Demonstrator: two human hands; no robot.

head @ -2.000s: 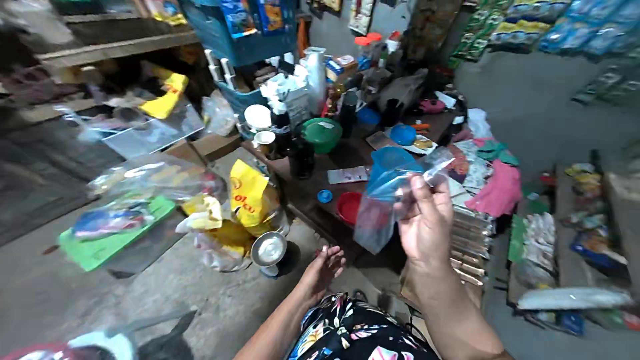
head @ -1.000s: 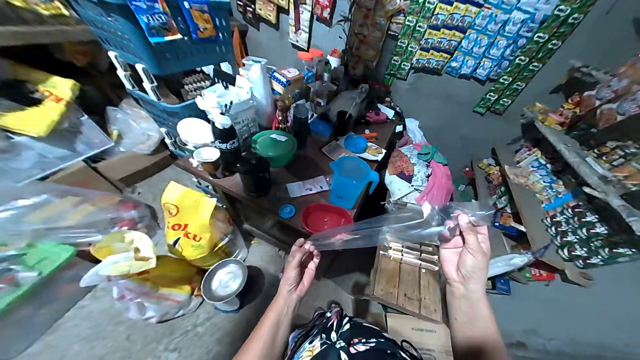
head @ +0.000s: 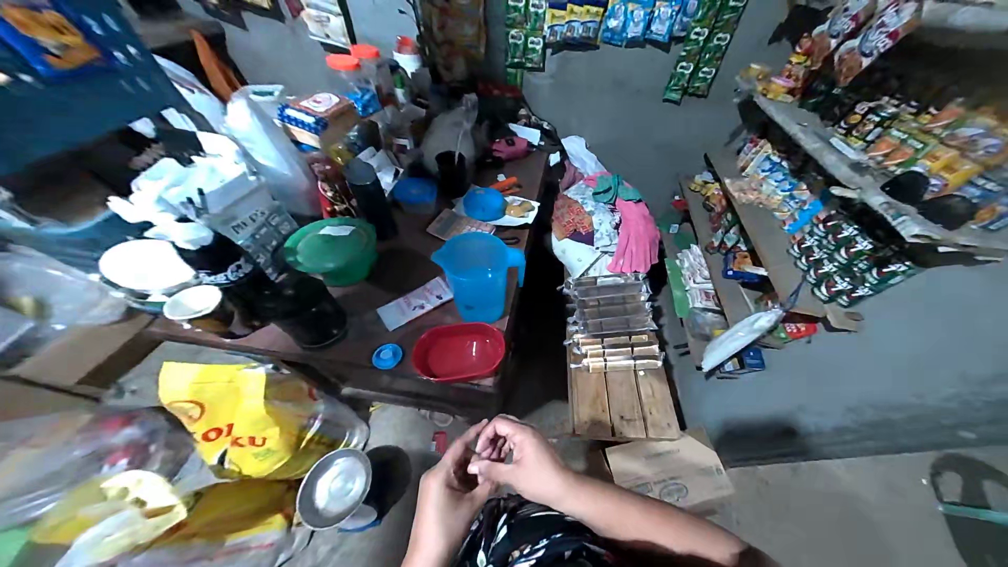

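Note:
My left hand [head: 457, 472] and my right hand [head: 516, 461] meet at the lower middle, just above my dark patterned clothing, with their fingertips together. Whether anything thin is between the fingers cannot be seen. Beyond them, on the dark table, stand a blue plastic pitcher [head: 477, 276] and a red plastic basin [head: 459, 352]. A small blue lid [head: 387, 356] lies left of the basin, near a printed paper strip [head: 415, 303]. To the right, several filled clear plastic tubes [head: 610, 307] lie in a row on a wooden slatted crate [head: 626, 402].
A weighing scale with a metal pan [head: 335, 488] stands at lower left beside a yellow plastic bag [head: 216, 417]. Dark bottles [head: 303, 307] and a green bowl [head: 331, 248] occupy the table's left. A cardboard box [head: 669, 472] sits by the crate; stocked shelves [head: 835, 173] line the right wall.
The clear plastic bag stretched between my hands one second ago is no longer visible there. My hands have come together, low and in front of my body. The view has shifted.

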